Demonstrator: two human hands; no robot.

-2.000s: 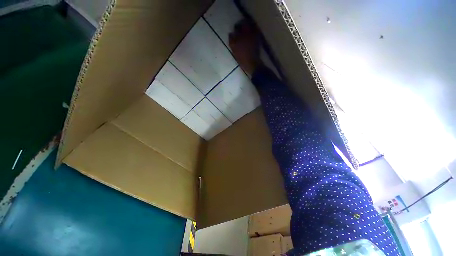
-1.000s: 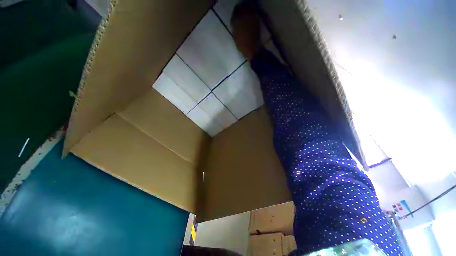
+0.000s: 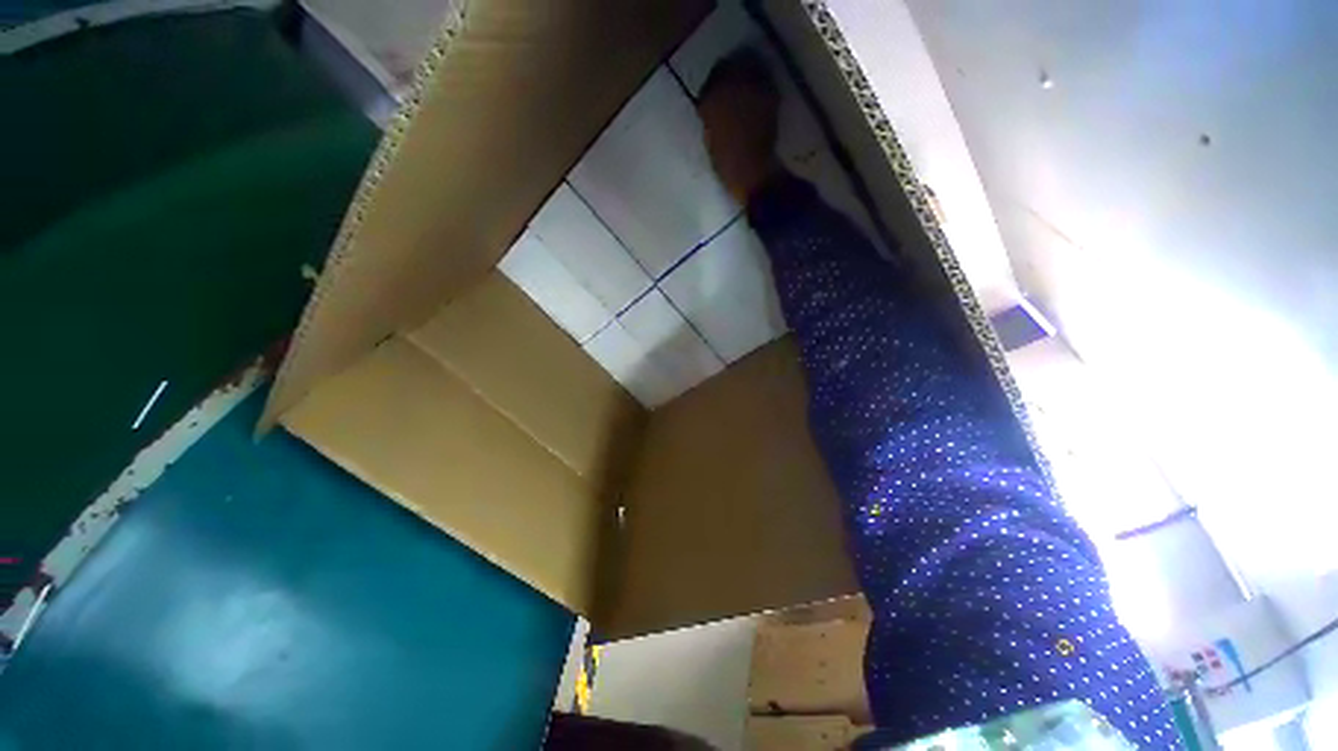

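A large brown shipping carton [image 3: 719, 506] lies open towards me. White retail boxes [image 3: 638, 132] sit side by side as a flat block deep inside it. My right arm, in a dark blue sleeve with white dots, reaches in from the lower right. My right hand [image 3: 741, 125] is against the white boxes near the carton's upper right wall. It is dark, and its fingers are too unclear to tell whether it grips anything. My left hand cannot be made out.
A teal bench surface [image 3: 294, 587] lies at lower left, beside a dark green belt [image 3: 147, 220]. Brown cartons [image 3: 807, 668] stand beyond the open carton at the bottom. A dark, unclear shape [image 3: 624, 734] is at the bottom edge. Bright light fills the right side.
The view has shifted, so the carton appears slightly further right. My right hand stays at the white boxes near the same wall, with only a small change of position.
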